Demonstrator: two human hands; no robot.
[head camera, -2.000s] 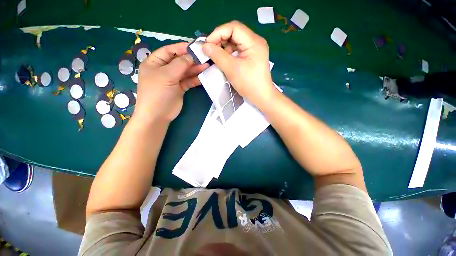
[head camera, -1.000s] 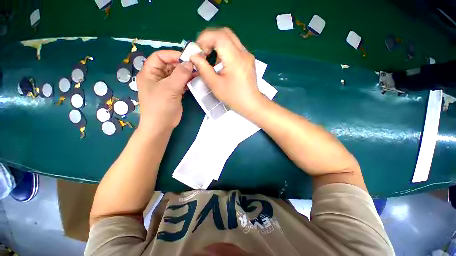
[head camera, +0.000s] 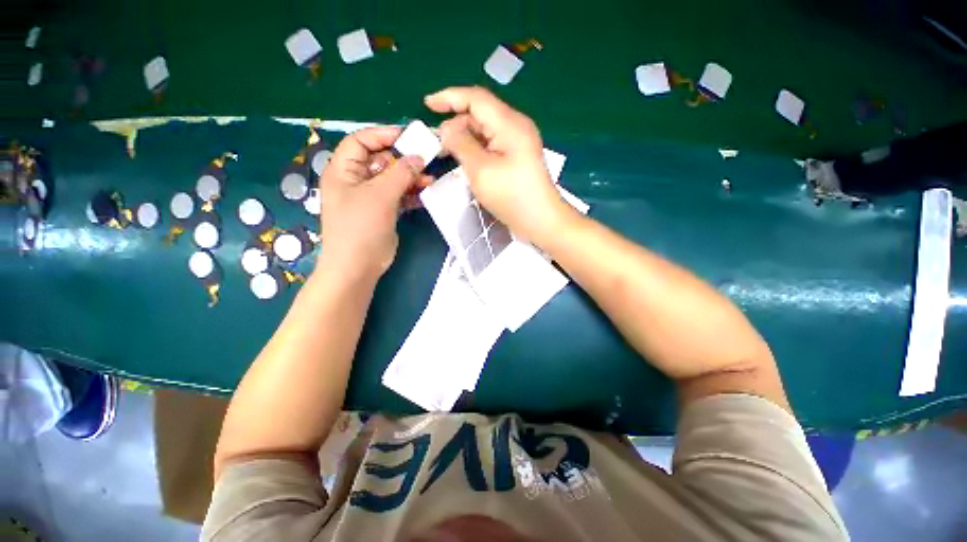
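My left hand holds a module with a white rounded-square sticker on it between thumb and fingers. My right hand is just right of the module, its fingers curled and slightly apart; whether its fingertips touch the module or hold anything is unclear. White sticker sheets overlap on the green bench below my hands, some with grey rounded squares, partly hidden by my right hand. Several round modules with pale faces and gold tails lie loose to the left of my left hand.
Several stickered modules lie on the flat green surface beyond the torn pale tape. A long white strip lies at far right. A dark object with a worn grey end juts in from the right. Another person's foot shows at lower left.
The sticker now lies flat across the module, and my right fingers have moved off its face. The view has shifted, so bench items appear further right and lower than one second ago.
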